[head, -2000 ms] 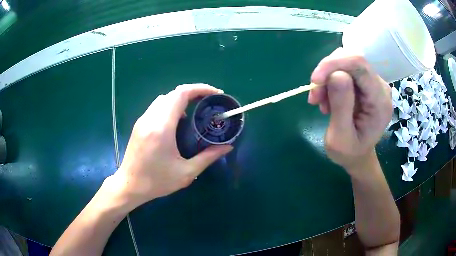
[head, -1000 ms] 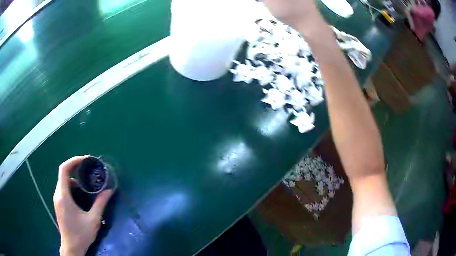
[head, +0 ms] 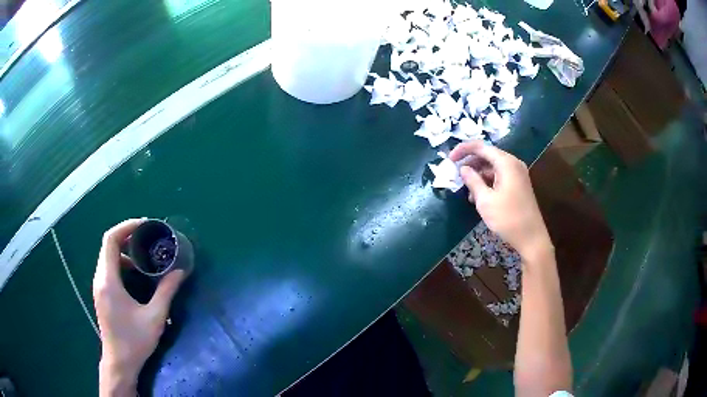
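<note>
A dark motor housing (head: 161, 250) stands with its open mouth up at the lower left of the green table, its round inner parts showing. My left hand (head: 130, 310) grips it around its left side, with thumb and fingers on the wall. My right hand (head: 500, 190) holds a white impeller (head: 446, 172) by its edge between thumb and fingers, at the near end of the impeller pile (head: 465, 77). The applicator stick is not in view.
A large white tub (head: 325, 58) stands left of the pile. A crumpled whitish bag (head: 560, 60) lies right of the pile. An open brown carton (head: 434, 310) with white pieces is below the table edge. A pale strip (head: 155, 128) runs along the far side.
The view has turned right. The right hand held the stick in the housing, then reached up by the tub; now it is lower, without the stick, and has taken hold of an impeller.
</note>
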